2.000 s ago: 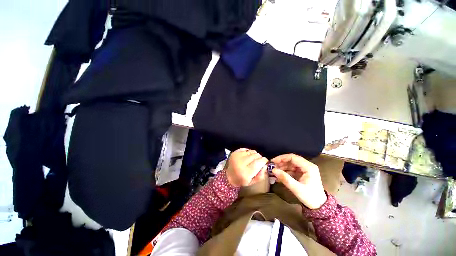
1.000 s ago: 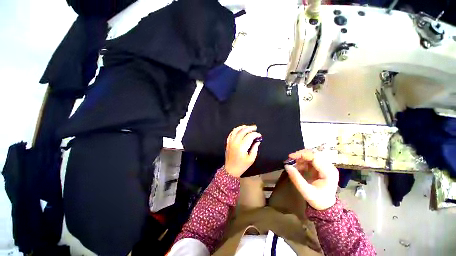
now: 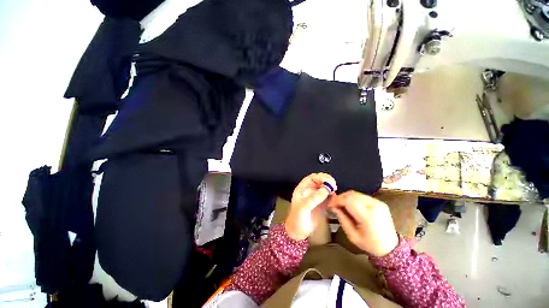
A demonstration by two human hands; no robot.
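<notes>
My left hand [image 3: 310, 203] holds a small dark shiny round item, possibly a bobbin [image 3: 328, 187], between its fingertips over my lap. My right hand [image 3: 366, 222] is beside it with its fingertips pinched together; whether they hold thread or a small part cannot be told. A small round metal item, possibly a bobbin case [image 3: 325, 158], lies on the black cut panel [image 3: 349, 132] just above my hands. The panel's upper right corner lies by the presser foot [image 3: 363, 96]. A small navy piece [image 3: 277, 90] lies at its upper left corner.
The white sewing machine [image 3: 475, 36] stands at the upper right. Large black cloth pieces [image 3: 144, 216] hang and overlap at the left. A dark navy cloth heap [image 3: 530, 150] lies at the right. The table's worn patterned front edge [image 3: 445, 171] runs right of the panel.
My hands were apart a second ago, each with a small dark item; they have come together. A round metal item now lies on the panel. The camera view has shifted slightly.
</notes>
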